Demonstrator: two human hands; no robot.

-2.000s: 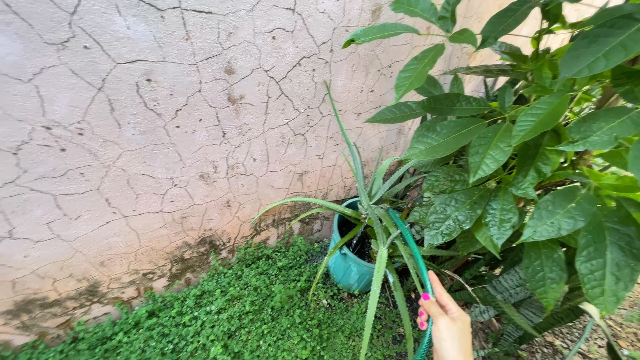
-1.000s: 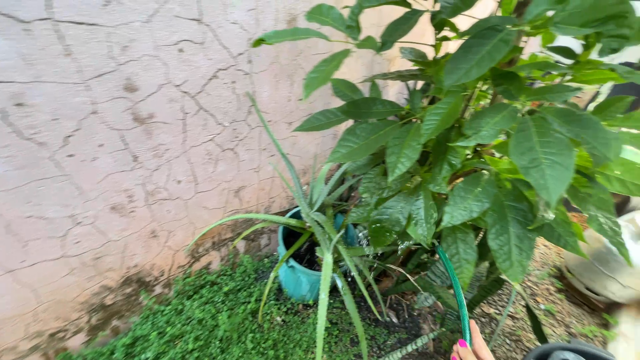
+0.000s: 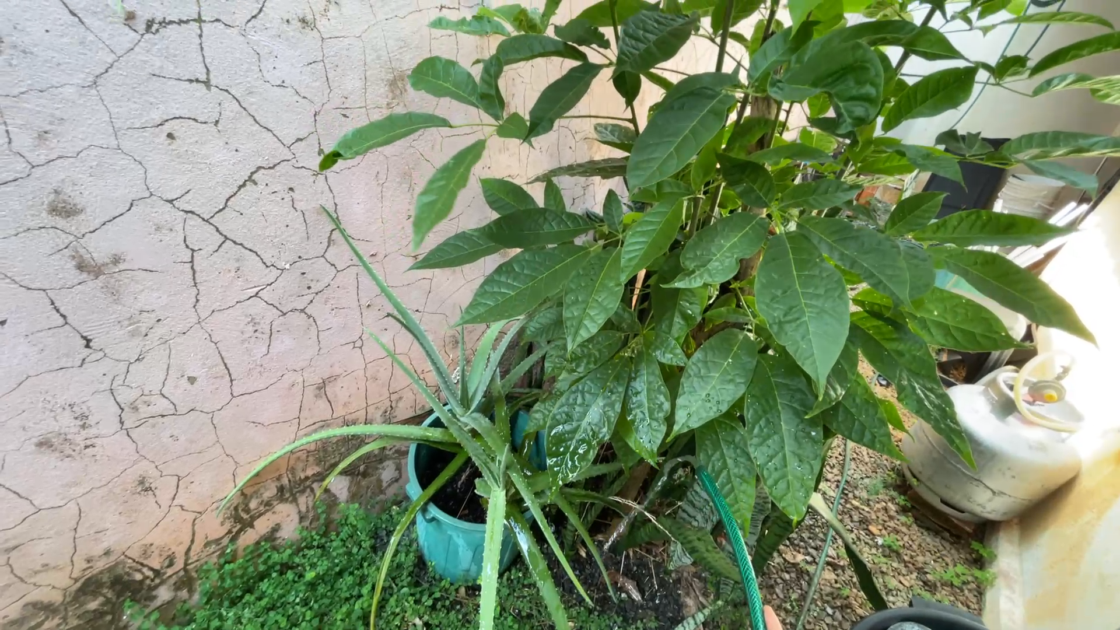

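Note:
A green garden hose (image 3: 737, 542) rises from the bottom edge, its upper end among the lower leaves of a large broad-leaved plant (image 3: 674, 262). Water seems to come from that end, toward the plant's base. Only a fingertip of one hand (image 3: 772, 618) shows beside the hose at the bottom edge, apparently my right hand; its grip is cut off by the frame. To the left, an aloe plant (image 3: 492, 455) grows in a teal plastic pot (image 3: 455, 541). Several broad leaves look wet. My left hand is out of view.
A cracked plaster wall (image 3: 175, 262) stands behind the plants. Low green ground cover (image 3: 289, 569) lies at its foot. On the right are a white gas cylinder (image 3: 989, 446) with a pale hose, gravel (image 3: 884, 525) and the rim of a dark pot (image 3: 919, 617).
The view has swung right. The hose end, earlier at the aloe pot, is now by the base of the broad-leaved plant. The hand has dropped almost out of the frame.

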